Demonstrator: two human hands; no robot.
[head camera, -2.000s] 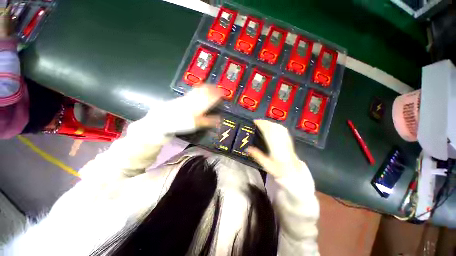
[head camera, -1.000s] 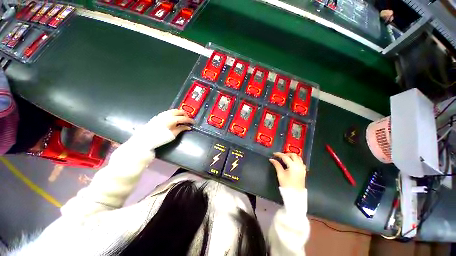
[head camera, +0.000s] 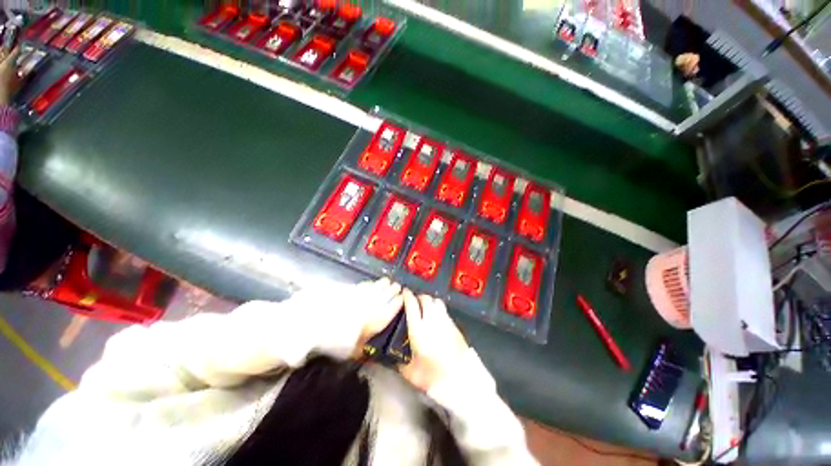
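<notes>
My left hand (head camera: 372, 314) and my right hand (head camera: 436, 339) are close together at the bench's near edge. Black battery packs (head camera: 392, 344) with yellow marks are held between them, tilted and partly hidden by my fingers and hair. Just beyond my hands lies the clear-grey handset tray (head camera: 307, 238). It holds two rows of red handsets (head camera: 431, 247), backs up, with silver patches and red oval ends.
At right are a red pen (head camera: 602, 331), a smartphone (head camera: 656, 383), a loose black piece (head camera: 620, 277), a pink fan (head camera: 670, 287) and a white housing (head camera: 732, 273). Another filled tray (head camera: 301, 62) is beyond. A person's sleeve (head camera: 7, 173) is at far left.
My hands have left the tray's near corners and come together on the two battery packs, which lay flat before and are now tilted. The view has shifted.
</notes>
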